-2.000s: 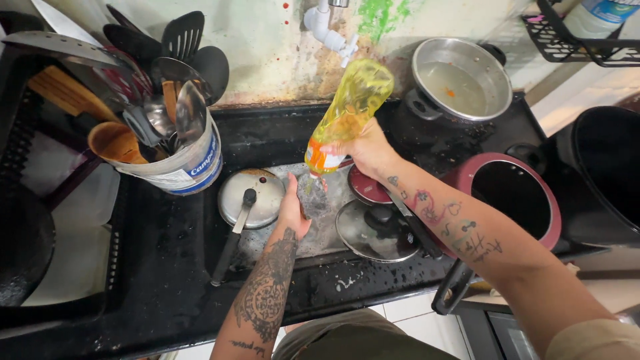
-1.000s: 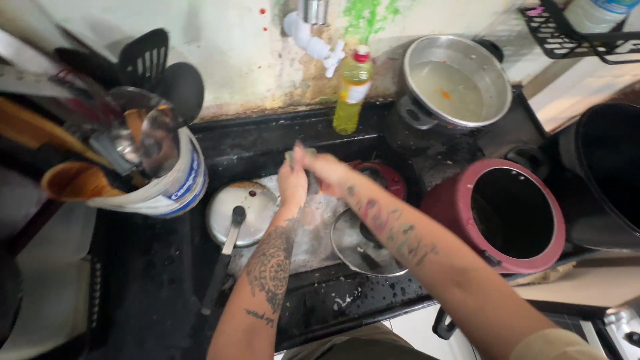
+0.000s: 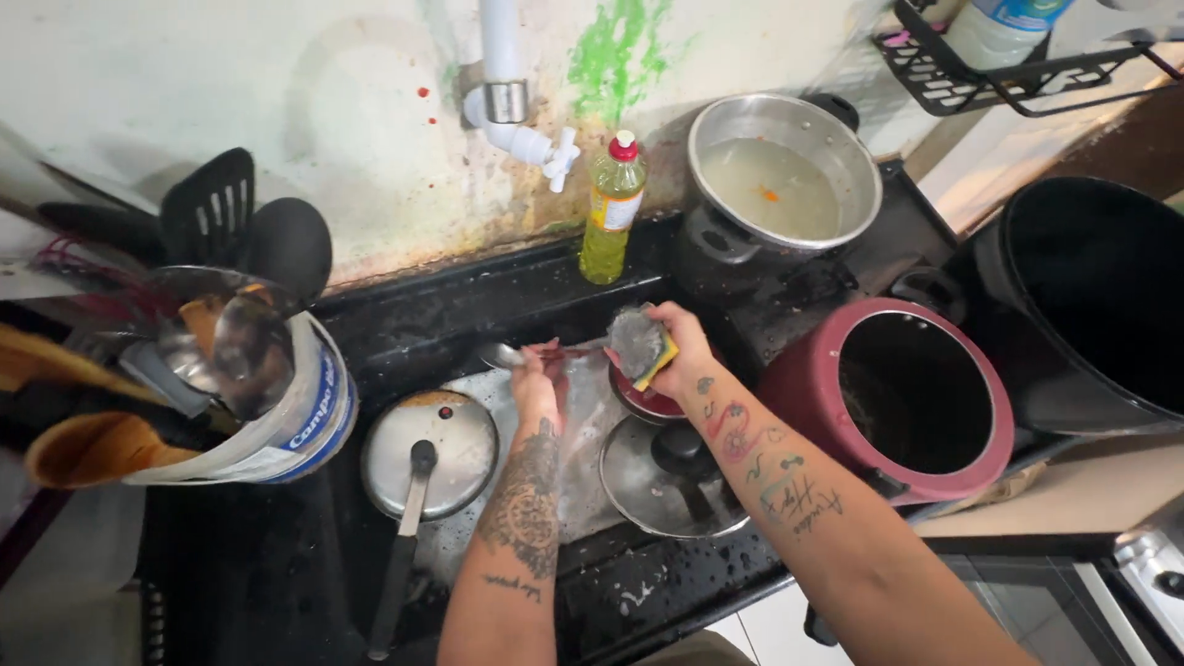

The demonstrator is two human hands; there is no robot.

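Over the sink, my left hand [image 3: 541,379] grips a metal spoon [image 3: 502,355], whose bowl points left; a thin handle seems to run right toward the other hand. My right hand [image 3: 683,350] holds a yellow sponge [image 3: 657,361] with a grey, sudsy scouring side facing left. Below the hands lie a metal pressure cooker lid [image 3: 430,453] with a long black handle and a glass lid [image 3: 647,476] with a black knob, partly under my right forearm. A dark red piece of cookware [image 3: 647,398] shows behind the glass lid. A dish soap bottle [image 3: 613,213] stands upright behind the sink.
A white bucket of utensils [image 3: 324,407] stands left. At the right are a pot of cloudy water [image 3: 786,176], a red pot [image 3: 999,425] and a large black container [image 3: 1027,277]. The white tap [image 3: 532,143] juts from the wall; a black rack [image 3: 1008,88] hangs upper right.
Two seconds ago my right hand held the soap bottle upside down above my left; a second ago the bottle stood behind the sink. My hands were together then and are now apart, with spoon and sponge visible.
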